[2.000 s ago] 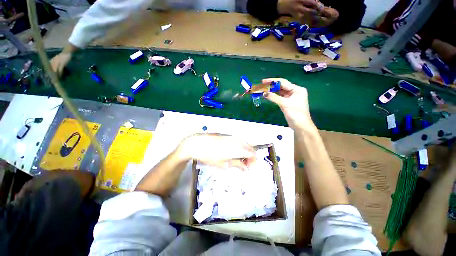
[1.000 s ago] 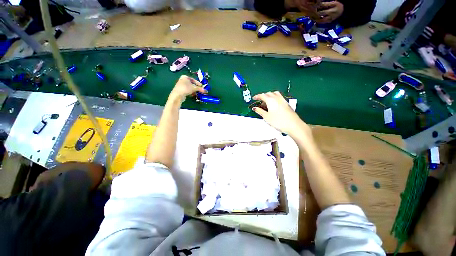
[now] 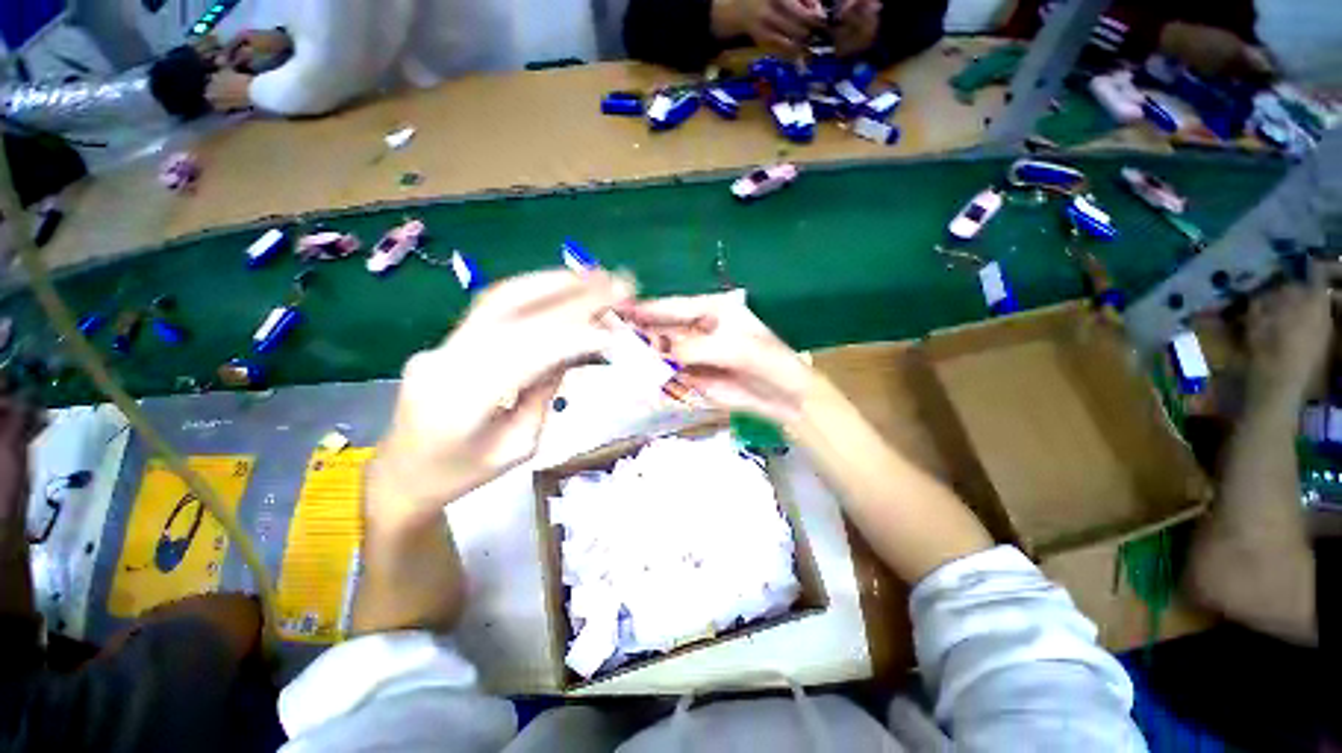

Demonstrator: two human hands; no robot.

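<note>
My left hand, overexposed and slightly blurred, is raised over the board behind the sticker box. Its fingertips meet a white sticker between the two hands. My right hand holds a blue battery, mostly hidden by the fingers and the sticker; reddish wires show at its lower end. A small green circuit board hangs below my right hand, above the box's back right corner. The open box of stickers, heaped with white pieces, stands directly before me on a white board.
An empty open carton stands at right, with green wires beside it. The green conveyor belt carries batteries and pink housings. Batteries lie piled before a person's hands opposite. Yellow printed sheets lie left. Another person's arm is at right.
My hands have left the belt and come together nearer me, with a battery and sticker between them. The empty carton has appeared at right. The person at upper left has moved back into view.
</note>
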